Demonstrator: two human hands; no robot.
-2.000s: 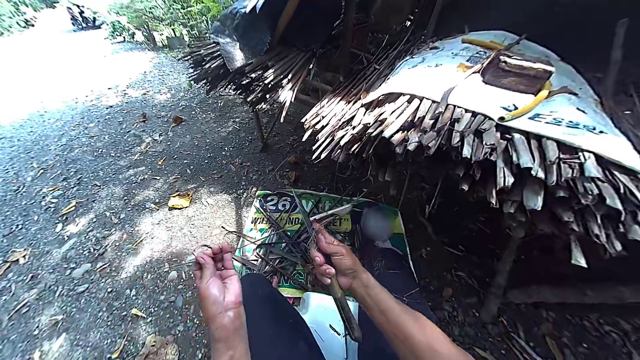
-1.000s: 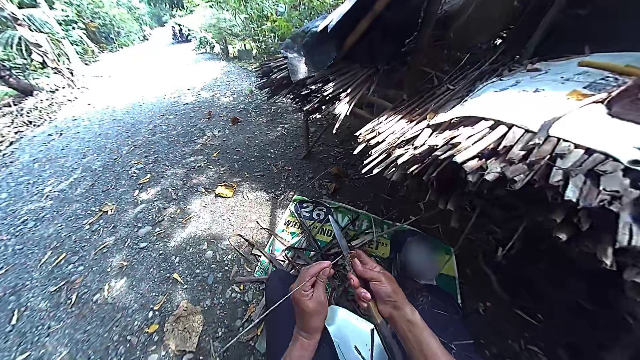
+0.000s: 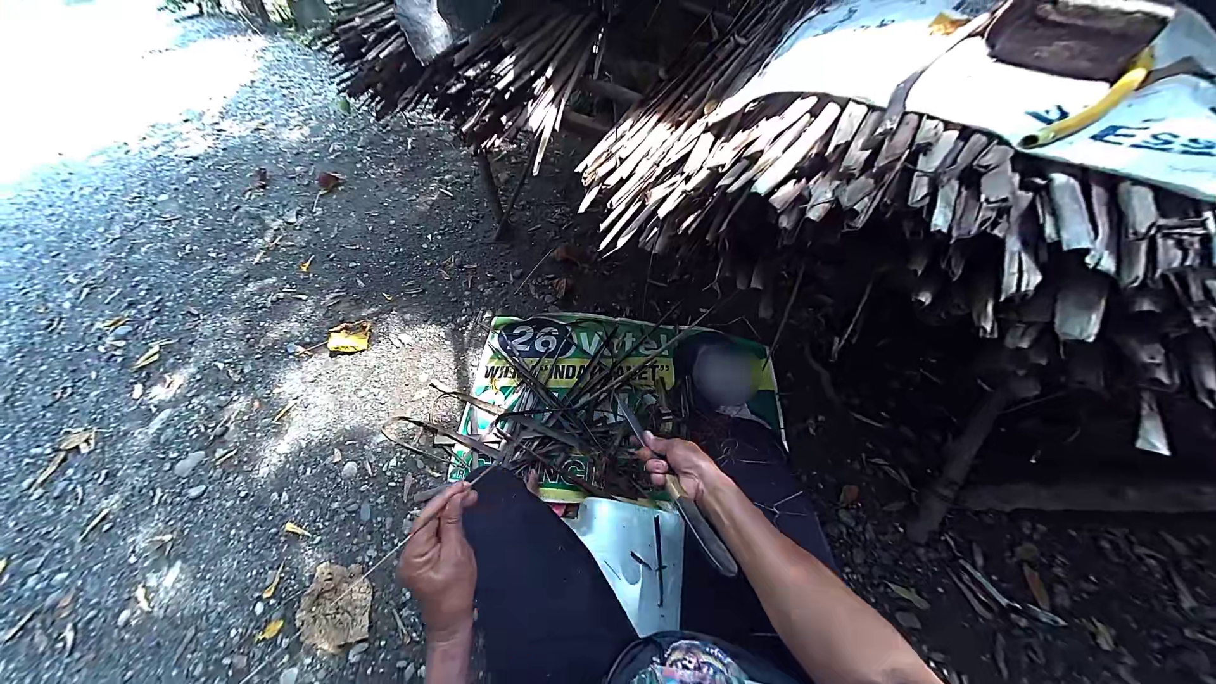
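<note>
Above my left thigh, my left hand [image 3: 440, 554] pinches a long thin plant strip [image 3: 388, 559], which trails down to the lower left. My right hand [image 3: 686, 469] grips a knife [image 3: 701, 528] near the middle; its narrow blade points up and left over the scraps, and the long handle runs back under my forearm. Dark shavings and thin stalks [image 3: 560, 432] lie heaped on a printed green and yellow tarpaulin sheet [image 3: 483, 375]. A pale smooth sheet [image 3: 608, 560] lies between my thighs, with a few dark slivers on it.
Bundled split stalks [image 3: 817, 157] jut out on a raised rack at the right, under a white printed sack [image 3: 988, 95]. A yellow curved handle [image 3: 1088, 106] rests on that sack. Another bundle [image 3: 494, 76] is farther back. Gravel with a flat stone [image 3: 335, 608] lies at the left.
My hands were close together at the knife one second ago and are now apart, the left one lower and to the left with the strip. The view has swung to the right.
</note>
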